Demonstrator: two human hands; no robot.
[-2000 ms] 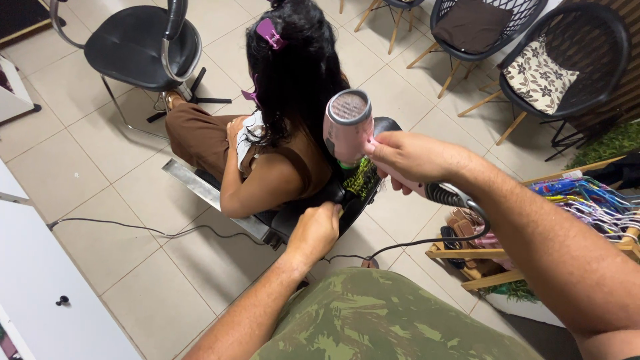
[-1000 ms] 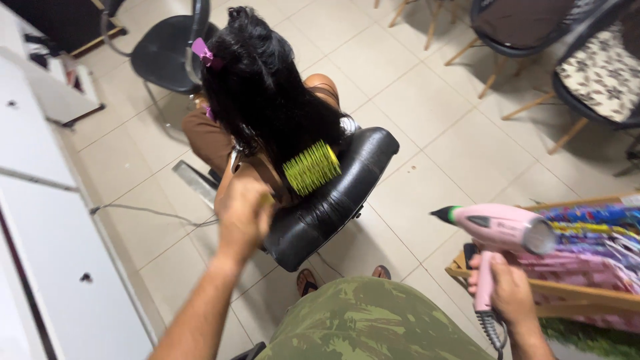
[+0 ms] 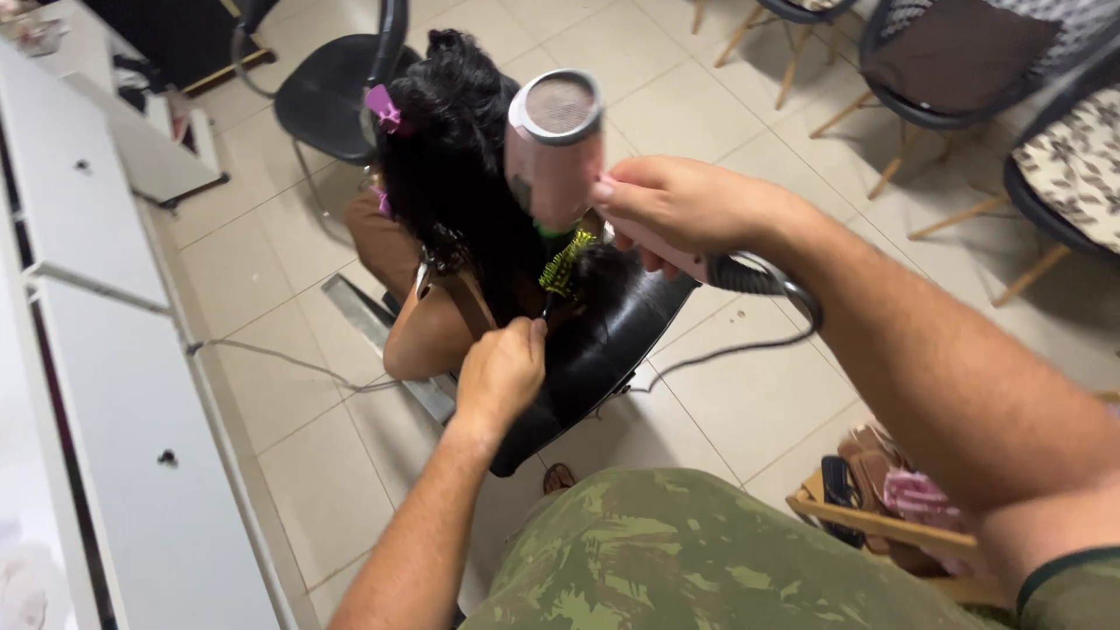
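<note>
A person with long black hair [image 3: 464, 157] sits in a black salon chair [image 3: 604, 359], facing away from me; purple hair clips [image 3: 383, 107] hold some of the hair up. My left hand [image 3: 505, 366] grips the handle of a round hairbrush with yellow-green bristles [image 3: 569, 262], which lies against the lower lengths of hair. Closed around the handle of a pink hair dryer [image 3: 556, 162], my right hand [image 3: 674, 206] holds it just above the brush. The dryer's nozzle points down at the bristles and is partly hidden by its body.
White drawers [image 3: 131, 394] run along the left. A black chair [image 3: 328, 96] stands beyond the person. More chairs [image 3: 954, 61] line the upper right. The dryer's cord [image 3: 744, 348] loops below my right forearm. A wooden rack [image 3: 884, 516] with sandals stands at lower right.
The hair dryer has moved from beside the rack at the right to above the brush and hair. My left hand and the brush have shifted, and the bristles now sit lower in the hair.
</note>
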